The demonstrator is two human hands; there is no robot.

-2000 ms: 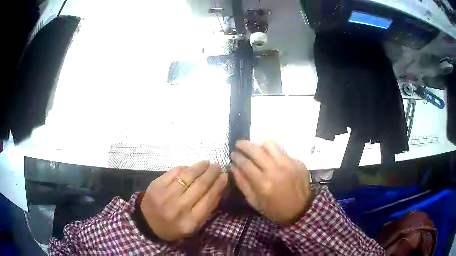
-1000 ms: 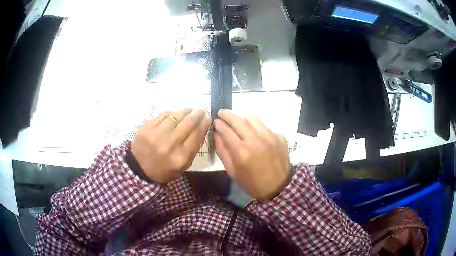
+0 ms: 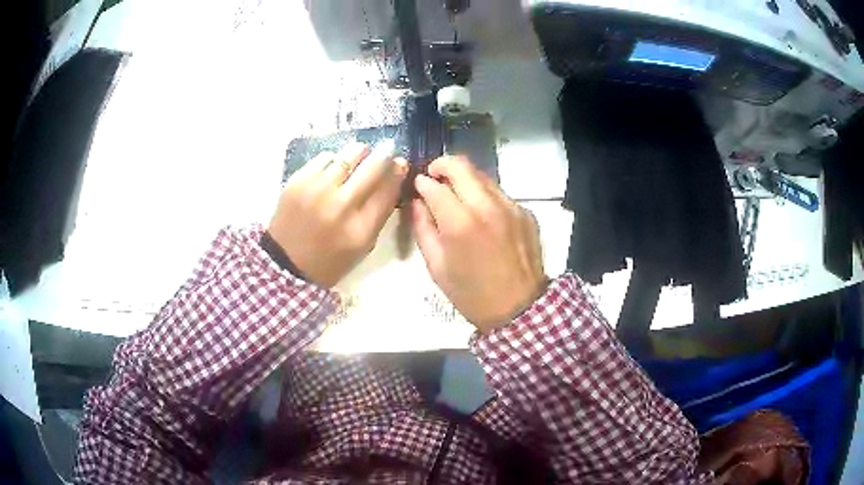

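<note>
A short length of black zipper tape (image 3: 425, 131) runs from under the needle area towards me. My left hand (image 3: 343, 204), with a ring, has its fingertips on the tape's left side, over the metal needle plate (image 3: 480, 138). My right hand (image 3: 474, 232) pinches the tape's near end from the right. The fingertips of both hands nearly meet. Thin see-through mesh (image 3: 377, 109) shows left of the tape, hard to make out in the glare. A white roller (image 3: 453, 99) sits just right of the tape.
Black fabric strips (image 3: 649, 180) lie right of the needle, hanging over the front edge, below the machine's lit display (image 3: 673, 55). A blue-handled tool (image 3: 794, 190) lies far right. A dark panel pile (image 3: 62, 156) is far left. Blue material (image 3: 758, 384) is below right.
Both hands have moved forward from the table's front edge to near the needle. The tape has fed away from me, so less of it shows on the near side.
</note>
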